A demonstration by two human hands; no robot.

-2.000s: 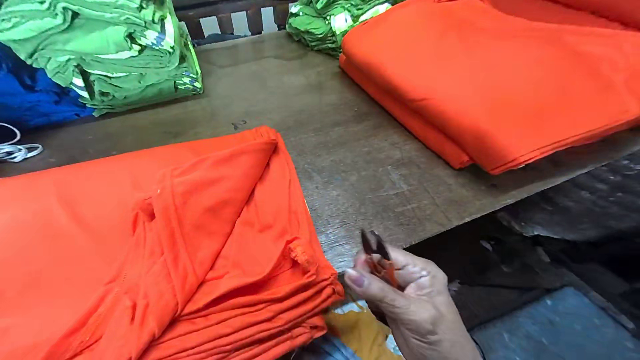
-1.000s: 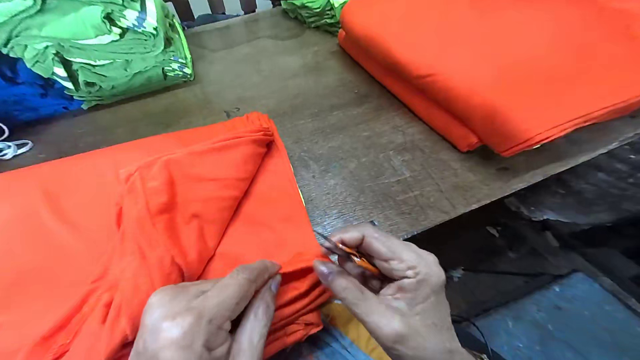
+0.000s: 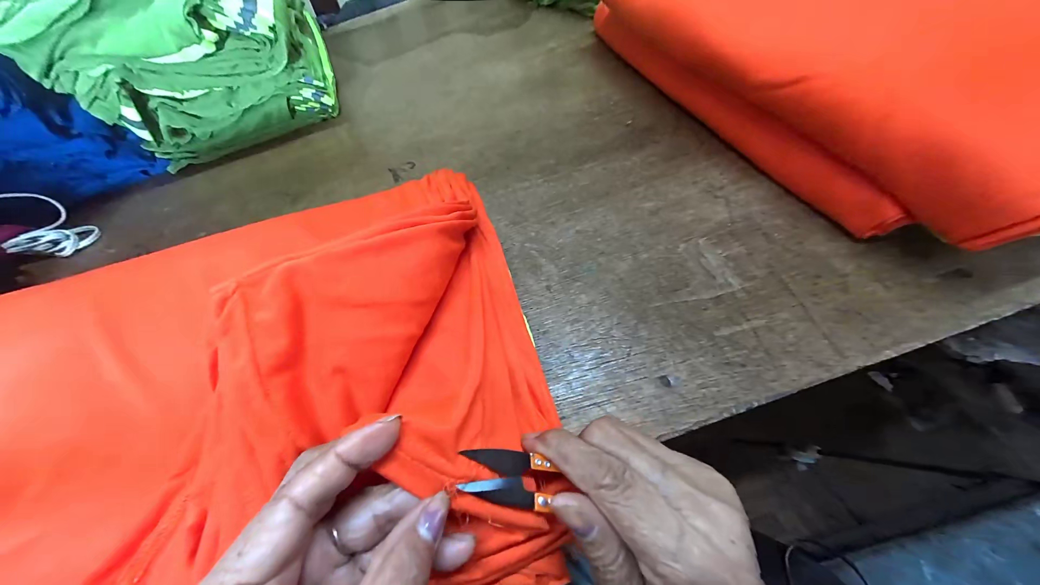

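Note:
A folded stack of orange fabric pieces [image 3: 349, 325] lies at the left and centre of the wooden table. My left hand [image 3: 366, 512] pinches the edge of an upper layer near the stack's front corner, where loose threads show. A pair of thread snips [image 3: 540, 479] with dark blades and orange grips is in my right hand [image 3: 650, 504], held between thumb and fingers. Its blades stand apart, pointing left, with their tips beside the pinched edge and my left thumb.
Another orange fabric stack [image 3: 812, 97] fills the table's back right. Green garments [image 3: 236, 89] sit at the back left beside blue cloth [image 3: 65, 146] and a coil of white cord [image 3: 57, 240]. The wooden table's front edge [image 3: 731, 406] runs diagonally, with dark space beyond.
My left hand, out of view in the oldest frame, has come onto the stack's front corner. My right hand has brought the snips left from beyond the stack's edge to over the fabric.

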